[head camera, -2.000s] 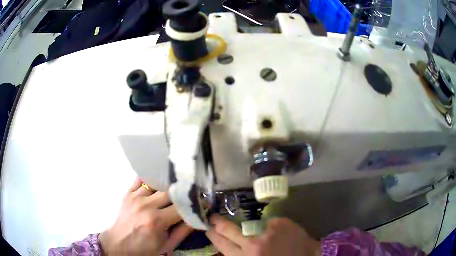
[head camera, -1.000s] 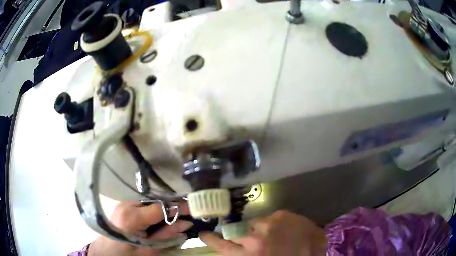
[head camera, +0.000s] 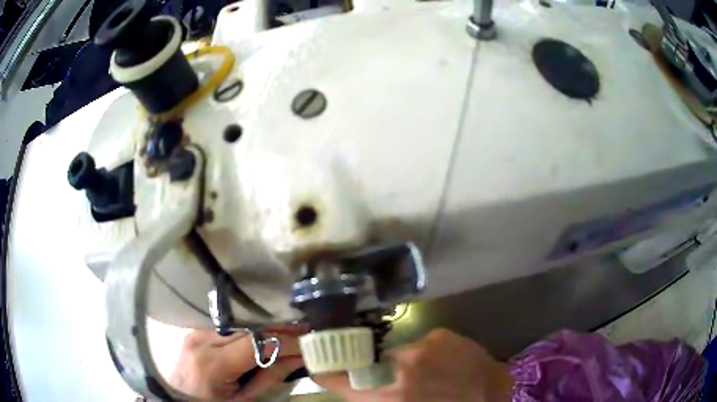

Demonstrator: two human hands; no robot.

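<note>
The off-white sewing machine head [head camera: 377, 149] fills most of the view. My left hand [head camera: 216, 365] is low at the left, partly behind the curved guard [head camera: 130, 314]. My right hand [head camera: 440, 369] is low in the middle, partly behind the ribbed cream tension dial [head camera: 338, 350]. A small patch of dark fabric [head camera: 297, 375] shows between my hands, its rest hidden. The fingertips of both hands are near the needle area, hidden by the dial and guard, so their hold on the fabric cannot be made out.
The white table [head camera: 55, 259] lies left of the machine. The grey machine bed [head camera: 503, 322] lies under the arm, with a small lamp spot [head camera: 399, 312] on it. Dark material [head camera: 82, 82] lies beyond the table at upper left. A purple sleeve [head camera: 605, 369] covers my right forearm.
Since the oldest frame the view has moved closer and turned, so the machine head sits further left and larger. Both hands stay low by the needle area, and less of the dark fabric shows than one second ago.
</note>
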